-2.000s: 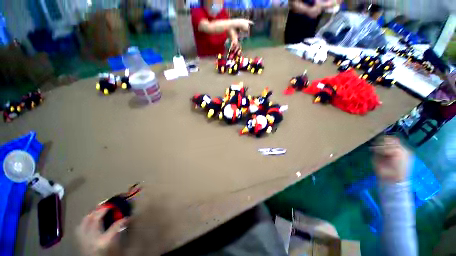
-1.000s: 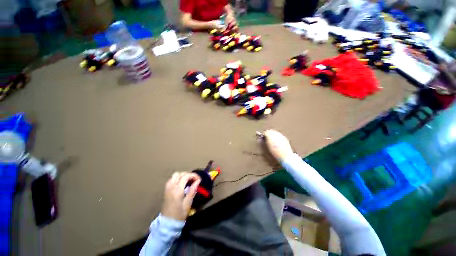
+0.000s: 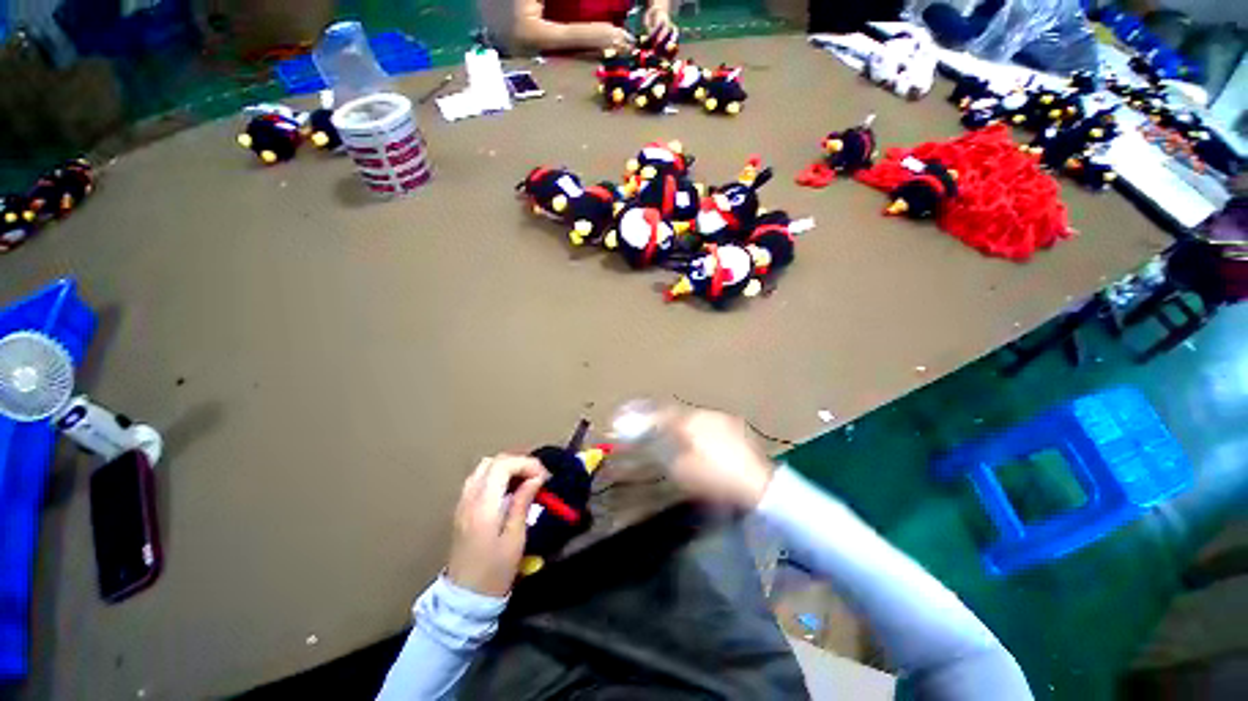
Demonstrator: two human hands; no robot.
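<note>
My left hand (image 3: 490,518) holds a black plush penguin (image 3: 561,496) at the table's front edge. The penguin has a red scarf, a yellow part at the bottom, a small yellow-red cone and a dark strap standing up. My right hand (image 3: 695,452) is blurred, just right of the penguin, with a small whitish tool (image 3: 638,422), perhaps thread snips, at its fingertips. A dark sewing thread (image 3: 746,422) curves over the table beyond my right hand. No needle can be made out.
A pile of penguins (image 3: 646,230) lies mid-table, red scarf strips (image 3: 988,192) at far right. A patterned tub (image 3: 383,145) stands far left. A handheld fan (image 3: 39,377), phone (image 3: 125,526) and blue tray (image 3: 19,466) are at left. A blue stool (image 3: 1081,479) stands right. A person's hands (image 3: 657,28) work opposite.
My left hand has brought the penguin right to the front edge. My right hand reached to the whitish tool, which has left its place near the pile, and came back beside the penguin.
</note>
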